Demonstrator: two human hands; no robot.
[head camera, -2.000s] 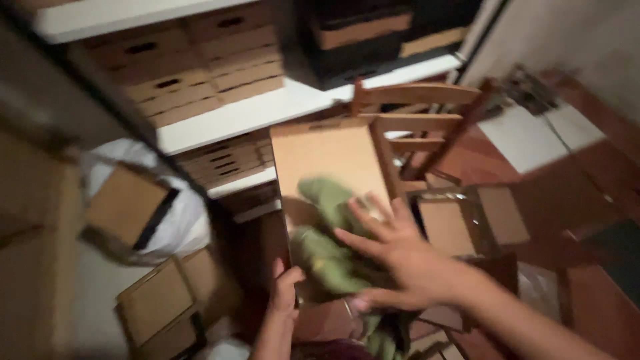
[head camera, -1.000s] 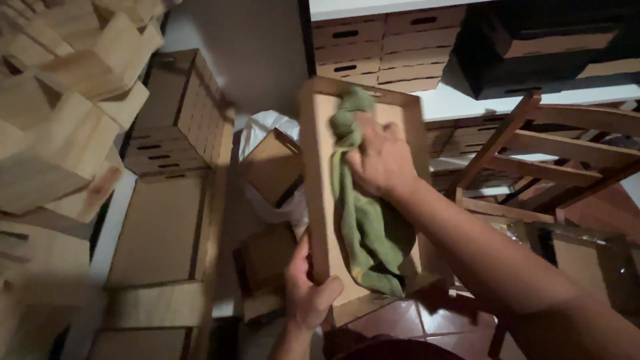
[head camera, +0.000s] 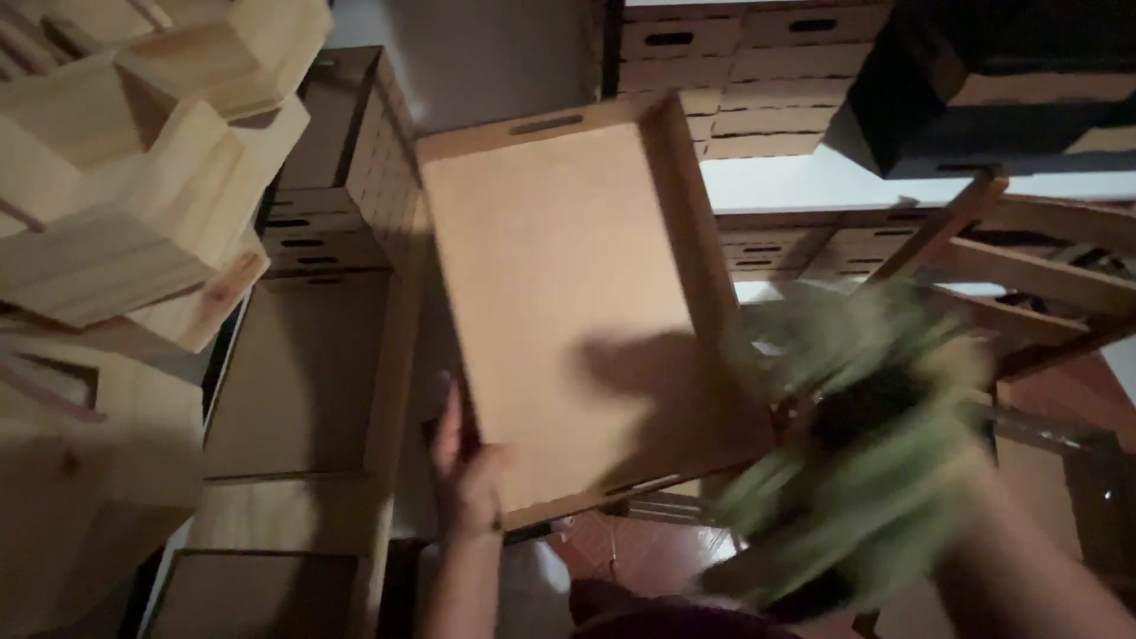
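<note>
A shallow rectangular wooden tray (head camera: 559, 293) with slotted handle holes in its short ends is tilted in mid-view. My left hand (head camera: 469, 470) grips its left edge near the lower corner, thumb over the rim. To the right of the tray, a green cloth (head camera: 852, 444) hangs blurred by motion. The cloth mostly covers my right hand (head camera: 958, 444), whose forearm comes in from the lower right; its fingers are hidden, but the cloth is in its hold. A dark shadow falls on the tray's bare floor.
Light wooden boxes (head camera: 160, 177) are piled at the left. Below and beside them are stacked trays (head camera: 302, 382). Slotted boxes (head camera: 790, 80) stand on a white shelf (head camera: 772, 184) behind, beside black boxes (head camera: 994, 115). A wooden chair (head camera: 1029, 257) is at the right.
The green cloth was on the tray under my right hand; both are now off it to the right. My left hand still holds the tray's left side.
</note>
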